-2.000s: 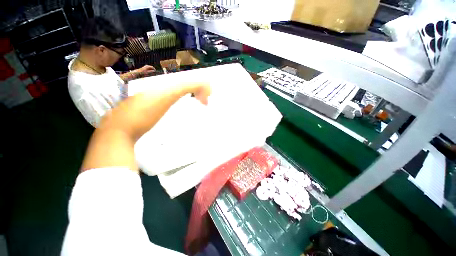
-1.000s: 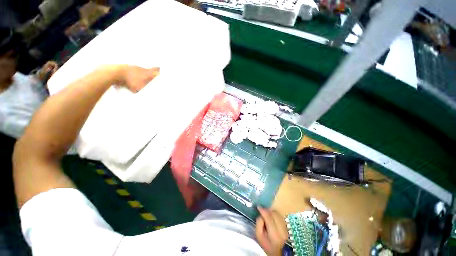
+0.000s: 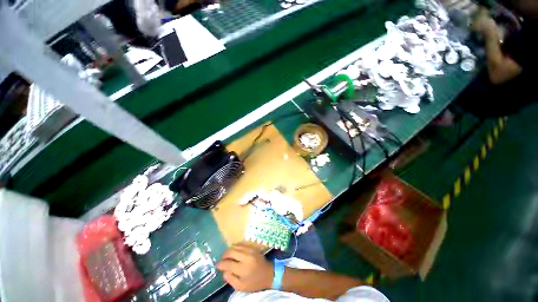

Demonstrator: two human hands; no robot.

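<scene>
A green circuit board panel (image 3: 268,229) lies on the front part of a tan mat (image 3: 274,168), with white discs (image 3: 283,203) along its far side. My right hand (image 3: 245,268), with a light blue wrist band, rests at the bench's front edge, just left of and below the panel. Its fingers are slightly apart and nothing shows in them. My left hand is not in view. White foam slabs (image 3: 29,248) are cut off by the left edge.
Left of the mat are a black fan (image 3: 213,177), loose white discs (image 3: 141,212) and a pink-wrapped block (image 3: 109,268). Right are a round tub (image 3: 310,140), a dark soldering station (image 3: 348,127), a green spool (image 3: 339,87) and a floor box (image 3: 407,230). Another person's arm (image 3: 501,59) shows upper right.
The view has swung right and down to the mat. My left hand, earlier on the foam slabs, has left the picture. My right hand remains beside the panel.
</scene>
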